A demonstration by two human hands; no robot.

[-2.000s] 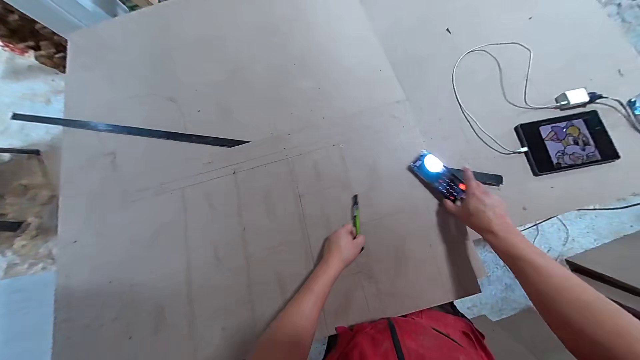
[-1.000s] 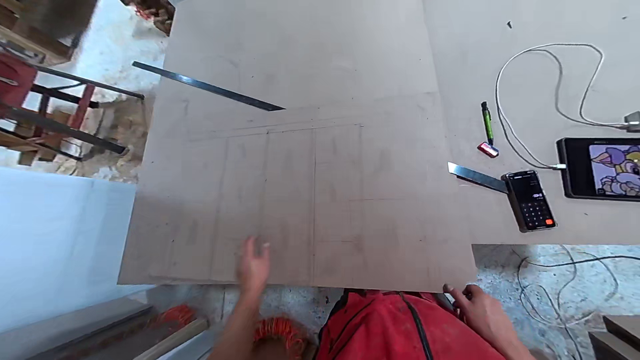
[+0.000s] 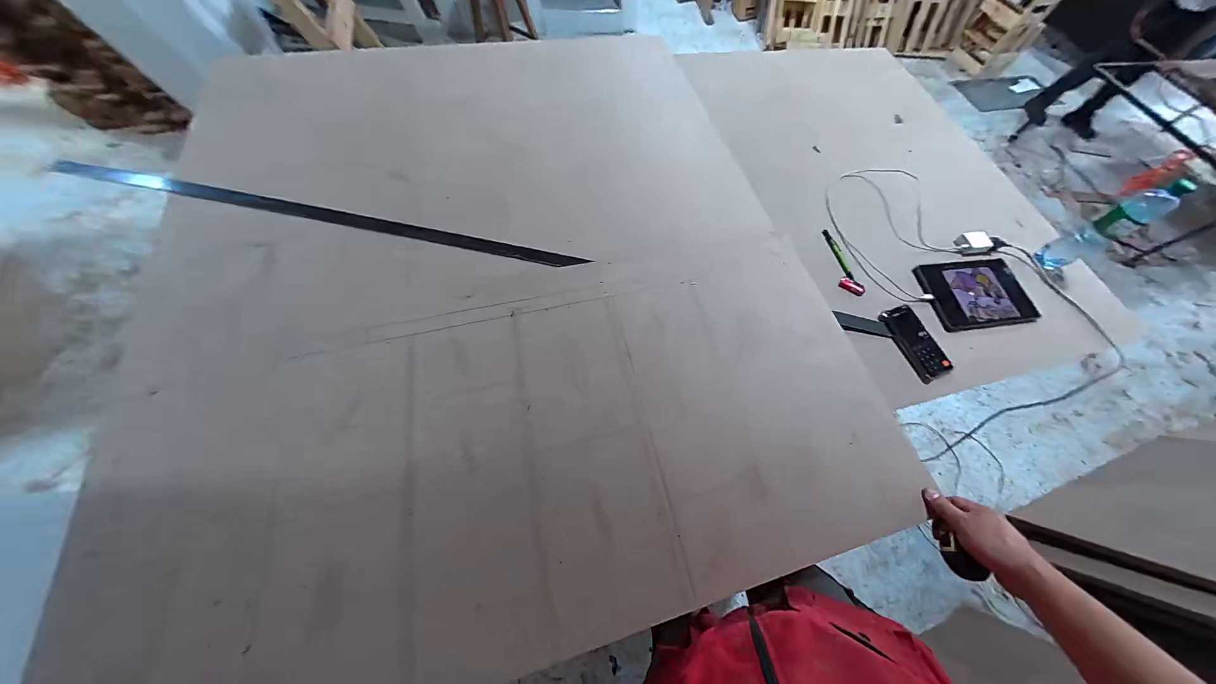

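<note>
My right hand (image 3: 978, 537) is at the near right corner of a large brown board (image 3: 456, 399), with its fingers closed at the edge; a dark object (image 3: 961, 559) shows under the palm. Whether it grips the board, that object or both is unclear. My left hand is out of the frame. Pencil lines run across the board. A long dark metal strip (image 3: 380, 224) lies on it and juts past its left edge. Right of the board are a black phone-like device with a keypad (image 3: 917, 343), a short dark strip (image 3: 863, 324), a green marker (image 3: 837, 255) and a small red object (image 3: 851, 286).
A second board (image 3: 807, 104) lies beside the first, bearing a tablet (image 3: 978, 294), a white charger (image 3: 975, 242) and looping cables. Wooden pallets (image 3: 855, 24) stand beyond. A person's legs (image 3: 1083, 85) and a plastic bottle (image 3: 1145, 209) show at right. Stacked sheets (image 3: 1130, 503) are at lower right.
The keypad device and the green marker, held two seconds ago, were lying down one second ago and still are. My left hand has left the view. The view has swung to the left.
</note>
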